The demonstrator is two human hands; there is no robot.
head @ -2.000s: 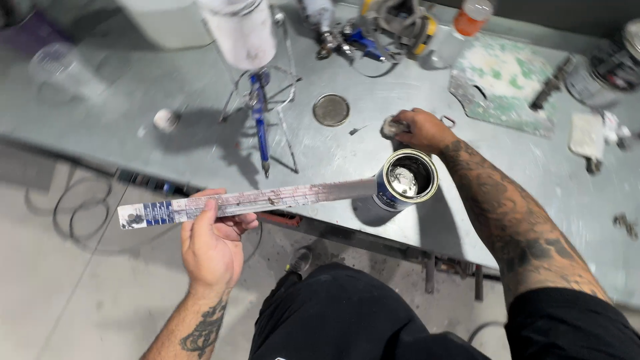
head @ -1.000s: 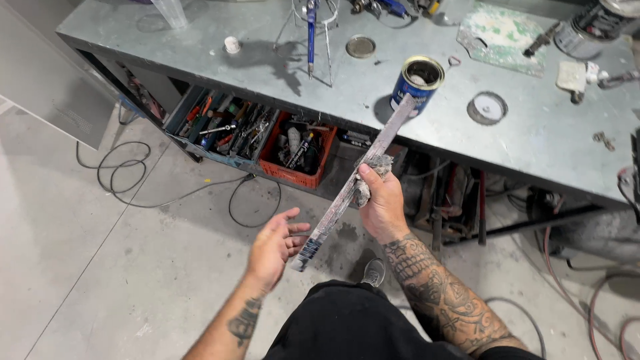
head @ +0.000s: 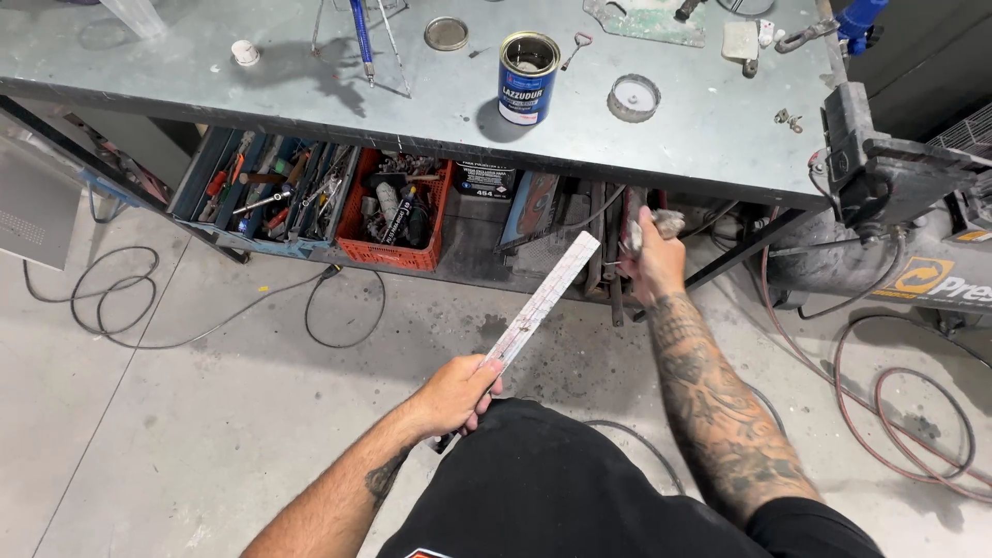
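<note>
My left hand (head: 461, 394) is closed around the lower part of a flat, marked mixing stick (head: 542, 302), which slants up to the right in front of my body. Near the bench's front edge, my right hand (head: 657, 252) grips a crumpled, stained rag (head: 665, 223), apart from the stick. Above, an open blue paint can (head: 528, 81) stands upright on the metal workbench (head: 434, 116). A round metal lid (head: 446, 34) lies behind and left of the can, and a shallow round cap (head: 634, 98) lies to its right.
Under the bench sit a blue toolbox (head: 271, 186) full of hand tools and a red plastic crate (head: 397, 209). A bench vise (head: 860, 155) is at the right corner, near an air compressor (head: 914, 271). Cables and a hose (head: 883, 364) lie coiled on the floor.
The stick has passed from my right hand into my left. My right hand has moved away to the right with the rag. Two seconds ago the stick was beside the can.
</note>
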